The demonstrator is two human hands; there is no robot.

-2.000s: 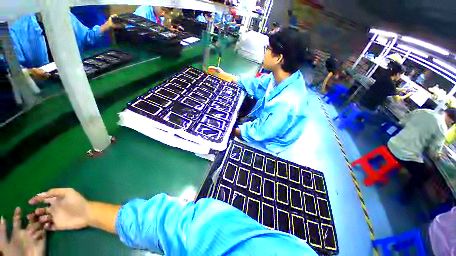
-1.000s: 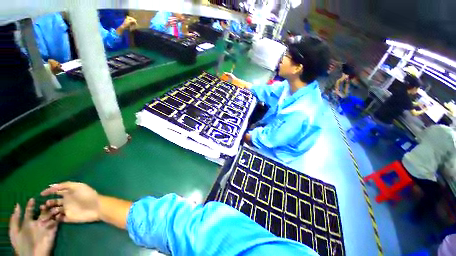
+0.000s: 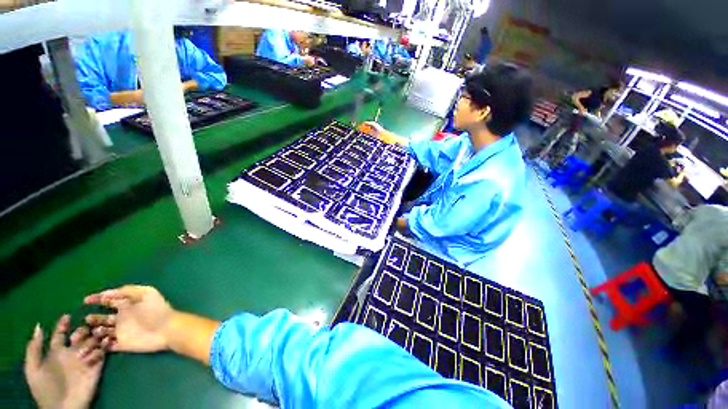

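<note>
My right hand (image 3: 137, 319) is palm up over the green bench at the lower left, bare, with its fingers apart and nothing in it. My left hand (image 3: 65, 366) is beside it at the lower left corner, fingers spread and empty; the fingertips of the two hands meet or overlap. My right forearm in a light blue sleeve crosses the bottom of the picture. Beyond the sleeve lies a black tray (image 3: 452, 310) with pale-outlined rectangles in rows, partly hidden by the sleeve. A filled tray (image 3: 328, 177) with similar frames lies on white liner sheets (image 3: 279, 220) farther up the bench.
A seated person in a blue smock (image 3: 479, 188) is beside the filled tray, a hand at its far edge. A white post (image 3: 180, 136) stands on the green bench (image 3: 160, 264). Workers with black trays sit opposite. A red stool (image 3: 636, 295) and blue stools stand on the floor at the right.
The view has shifted, so the bench, trays and hands appear farther right. My hands stay close together and empty. The worker opposite no longer holds up a black tray and now has both arms low.
</note>
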